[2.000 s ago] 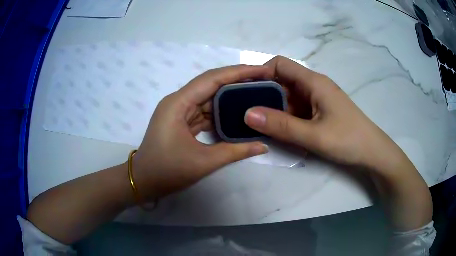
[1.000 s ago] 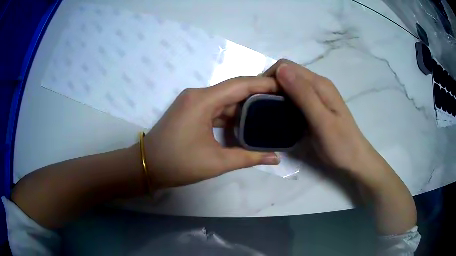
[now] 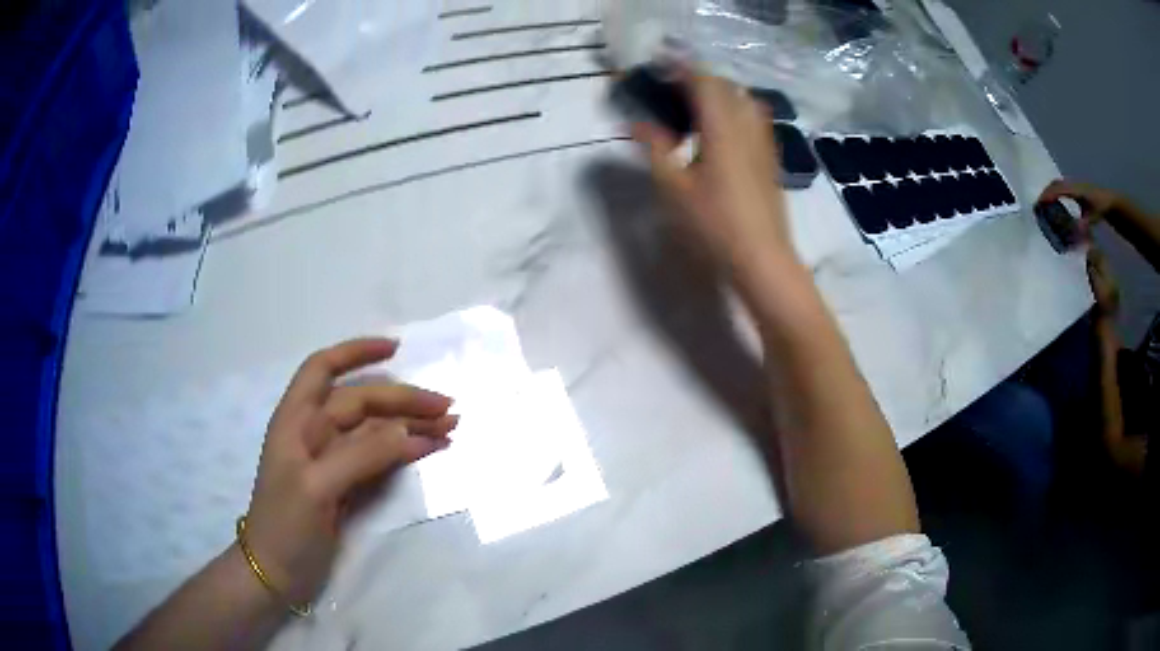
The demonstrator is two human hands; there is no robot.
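Observation:
My right hand (image 3: 719,159) is stretched to the far side and holds a dark housing (image 3: 654,101) between thumb and fingers, raised above the table; both are blurred. My left hand (image 3: 356,426) is empty, fingers apart and slightly curled, over the left part of the release liner (image 3: 165,445). A bright glossy white piece (image 3: 541,445) lies just right of its fingertips. Dark housings (image 3: 795,155) stand just right of my right hand, partly hidden by it.
A full pad sheet (image 3: 916,178) lies at the right. A clear plastic bag (image 3: 827,57) is at the far side. Used liners (image 3: 185,140) are piled beside the blue bin (image 3: 70,191) at left. Another person's hands (image 3: 1094,223) hold a dark piece at the right edge.
The view has shifted to show more of the far table. My left hand has let go of the housing. My right hand has carried a housing away to the far side.

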